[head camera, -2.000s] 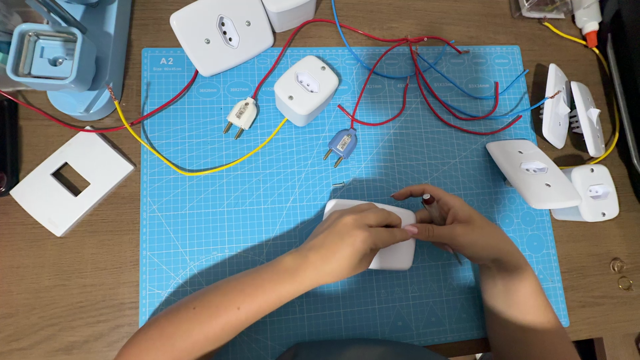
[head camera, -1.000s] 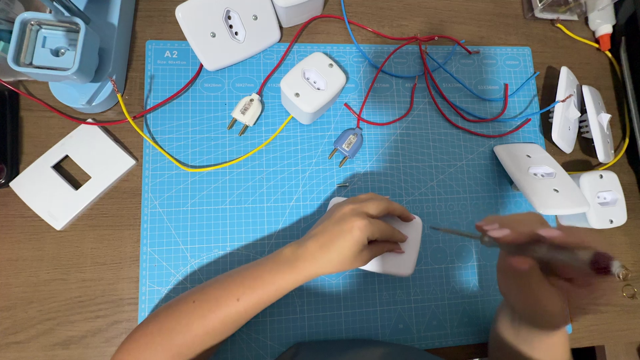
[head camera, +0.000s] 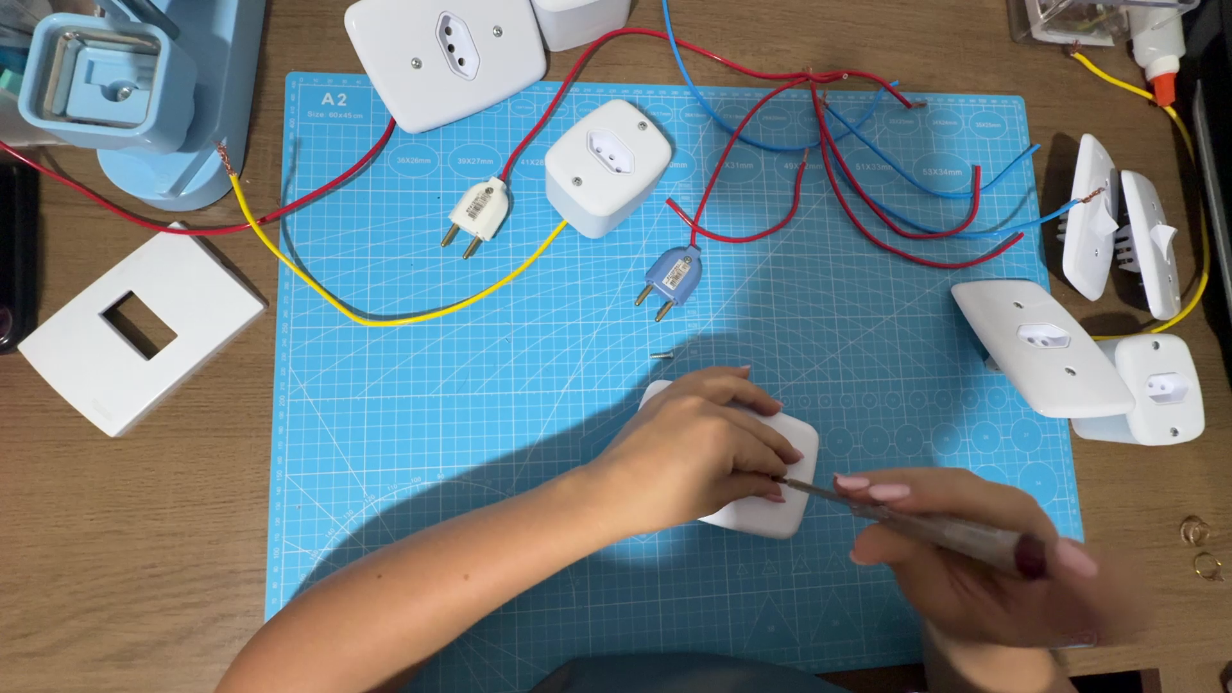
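My left hand (head camera: 698, 448) lies over a white outlet cover plate (head camera: 794, 443) on the blue cutting mat (head camera: 462, 385), thumb and fingers bunched near its right half. What the fingertips pinch is hidden. From the right, my right hand (head camera: 982, 558) holds a screwdriver (head camera: 934, 534) with a clear handle and dark red end. Its tip meets the plate area beside my left fingertips. Just above the plate lies a small metal screw (head camera: 661, 355). Farther up are a blue plug (head camera: 670, 279), a white plug (head camera: 478, 214) and a white surface-mount socket box (head camera: 609, 159).
Red wires (head camera: 751, 236) and blue wires (head camera: 962, 195) spread across the mat's top. A large socket plate (head camera: 448, 58) is at the top, a frame plate (head camera: 144, 332) at left, switch modules (head camera: 1090, 217) and a tilted socket plate (head camera: 1044, 361) at right. Rings (head camera: 1206, 566) lie lower right.
My right hand first went from the plate out to the right, its screwdriver swinging to point left. Now it is back nearer, with the tip at my left fingertips. My left hand stays on the plate.
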